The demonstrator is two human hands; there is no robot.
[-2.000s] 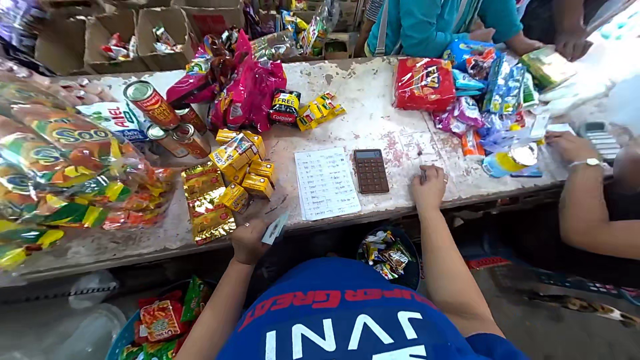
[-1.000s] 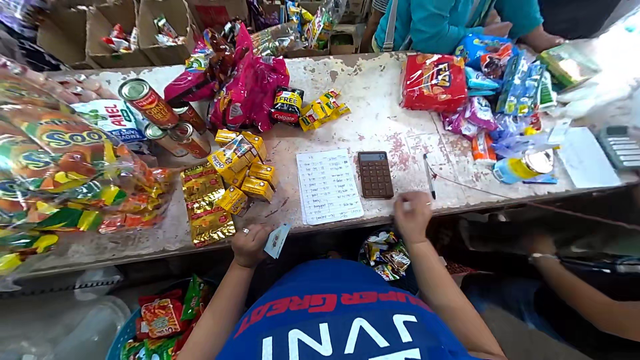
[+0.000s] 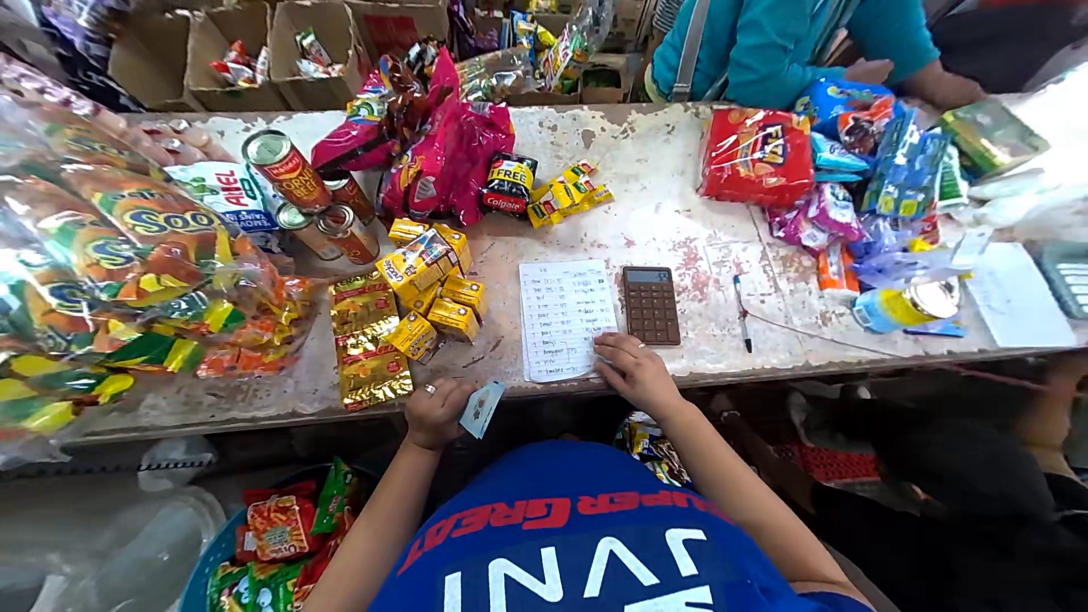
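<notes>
My left hand (image 3: pixel 439 413), a ring on one finger, is closed on a folded light-blue paper (image 3: pixel 482 410) at the counter's near edge. Fingers slightly spread, my right hand (image 3: pixel 633 371) rests on the lower right corner of a handwritten sheet (image 3: pixel 567 319). Right of the sheet lies a brown calculator (image 3: pixel 652 306), just above my right fingers. A pen (image 3: pixel 743 314) tied to a string lies farther right. Small yellow boxes (image 3: pixel 456 319) are heaped beside gold foil sachets (image 3: pixel 370 340), left of the sheet and above my left hand.
Bagged orange packs (image 3: pixel 161 221) and food cans (image 3: pixel 287 170) crowd the left. Pink bags (image 3: pixel 446 161) stand at the back; a red pack (image 3: pixel 756 155) and other goods lie at the right. A person in teal (image 3: pixel 778 42) leans opposite. Another person is low at the right. A basin (image 3: pixel 204 561) of packets sits below.
My right hand has moved left, from below the calculator onto the sheet. The co-worker's arm at the right has left the counter. My left hand still holds the folded paper.
</notes>
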